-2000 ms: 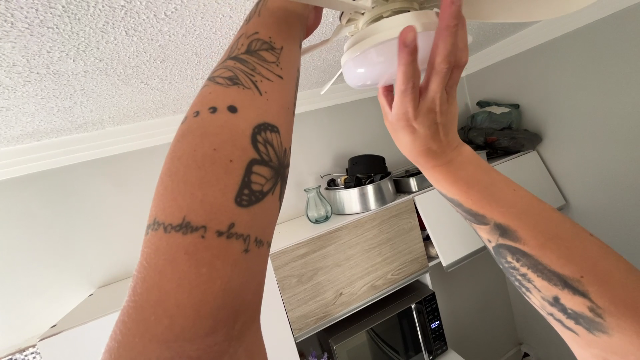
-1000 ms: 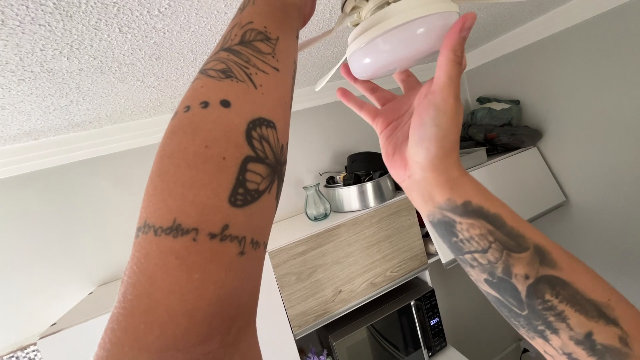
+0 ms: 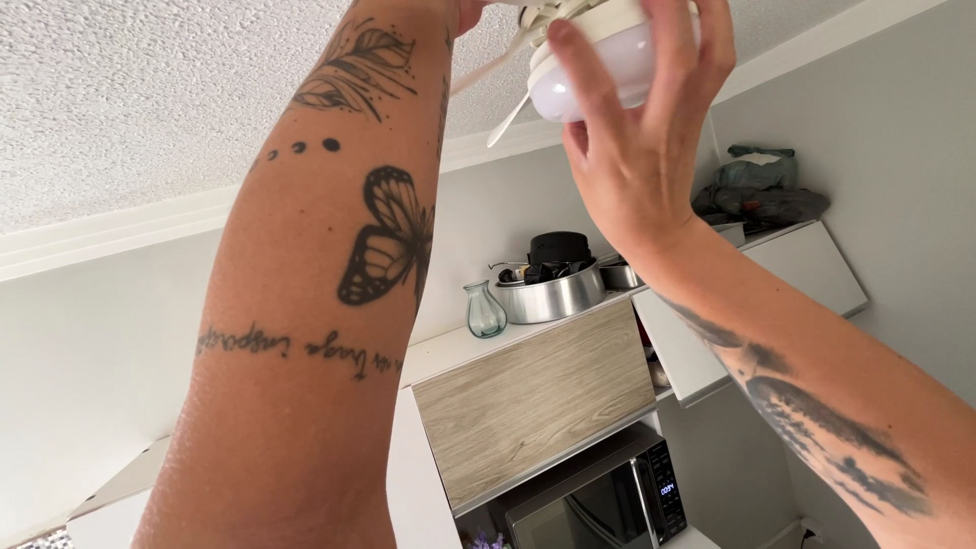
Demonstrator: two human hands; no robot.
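Observation:
A white ceiling fan's round light (image 3: 557,91) hangs at the top of the head view, with part of a fan blade (image 3: 508,120) beyond it. My right hand (image 3: 640,114) reaches up from the right, its fingers spread around the light's dome and rim. Some fingertips touch or nearly touch the fitting; a firm grip cannot be made out. My left arm rises on the left side. Only a sliver of my left hand (image 3: 468,15) shows at the top edge, beside a pale part of the fan; its fingers are out of frame.
Below, wall cabinets (image 3: 534,396) carry a glass vase (image 3: 486,311), a round metal pan (image 3: 553,293) filled with dark items, and dark plastic bags (image 3: 762,191). A microwave (image 3: 587,503) sits underneath. The textured ceiling (image 3: 152,91) is close above my left arm.
One second ago my right hand was below the light with its palm turned up; now it is turned over and up around the light. My left arm has stayed nearly in place.

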